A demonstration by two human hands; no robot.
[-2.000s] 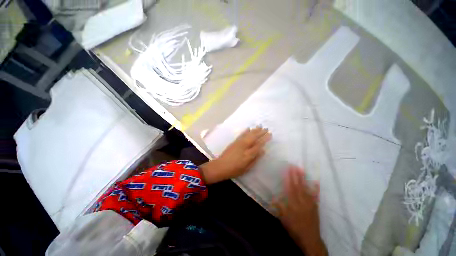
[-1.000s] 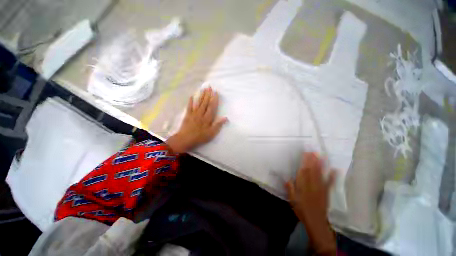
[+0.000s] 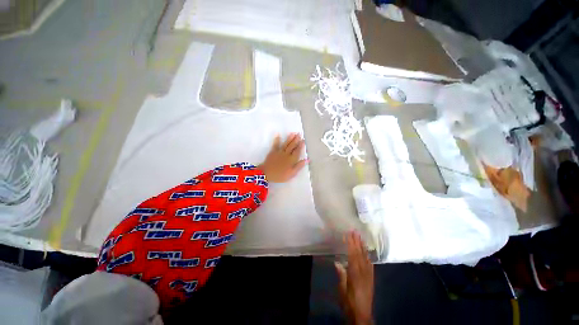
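Note:
A white garment panel with two straps and a U-shaped neckline lies flat on the table, straps pointing away from me. My left hand rests on the panel near its right edge, fingers spread, holding nothing. My right hand is at the table's front edge, right of the panel, apart from it and slightly blurred. A translucent white bottle lies just beyond my right hand, at the left edge of the finished panels. A loose pile of short white strips lies right of the panel.
A bundle of long white strips lies at the left. Behind are a white sheet and a brown board. A small tape roll and crumpled clear plastic bags are at the right. Waiting panels show at lower left.
The view has turned right, bringing the bottle and the board into sight. The panel now lies flat. My left hand has moved to its right edge; my right hand has moved off towards the bottle.

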